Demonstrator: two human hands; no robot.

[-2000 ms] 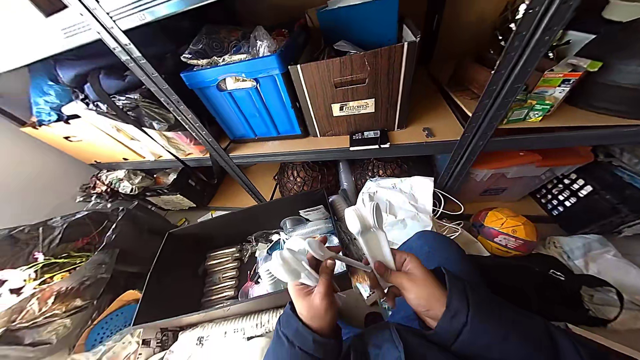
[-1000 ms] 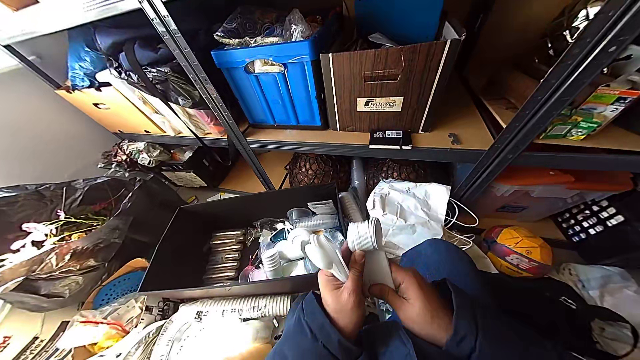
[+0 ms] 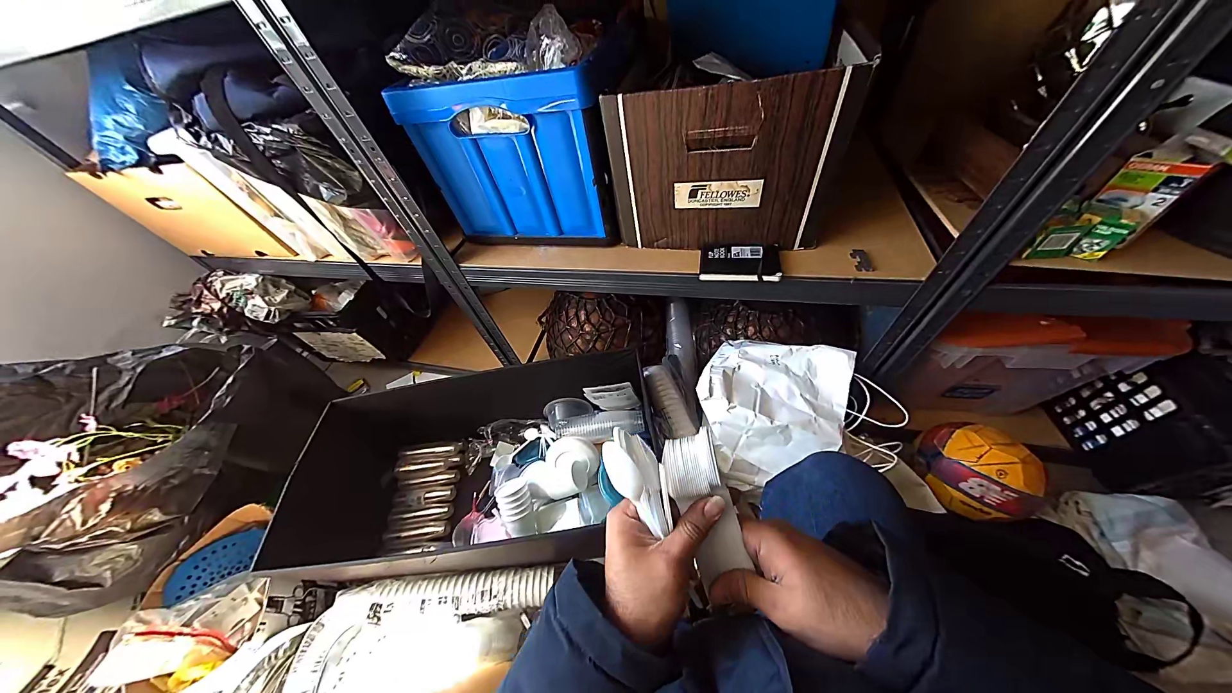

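My left hand (image 3: 650,577) grips a few white plastic spoons (image 3: 630,472), their bowls pointing up, with its thumb against a stack of white plastic cutlery (image 3: 691,467). My right hand (image 3: 804,582) holds the lower, handle end of that stack. Both hands are side by side above my lap. Just left of them lies a long black box (image 3: 462,558) with more white plastic cutlery (image 3: 553,472), clear plastic cups (image 3: 606,423) and a row of wrapped metallic-looking items (image 3: 423,496). A white crumpled paper bag (image 3: 775,409) is behind my right hand.
Shelves above hold a blue plastic crate (image 3: 500,164), a wood-patterned cardboard box (image 3: 736,159) and a small black notebook (image 3: 739,263). Black metal shelf posts (image 3: 1039,183) slope on either side. A yellow ball (image 3: 979,469) lies at right, a black plastic bag (image 3: 115,481) at left, sleeved cups (image 3: 452,597) in front.
Two seconds ago the spoons were spread apart between my separated hands. Now my hands are close together and the cutlery is gathered, with a nested stack upright. The view has shifted.
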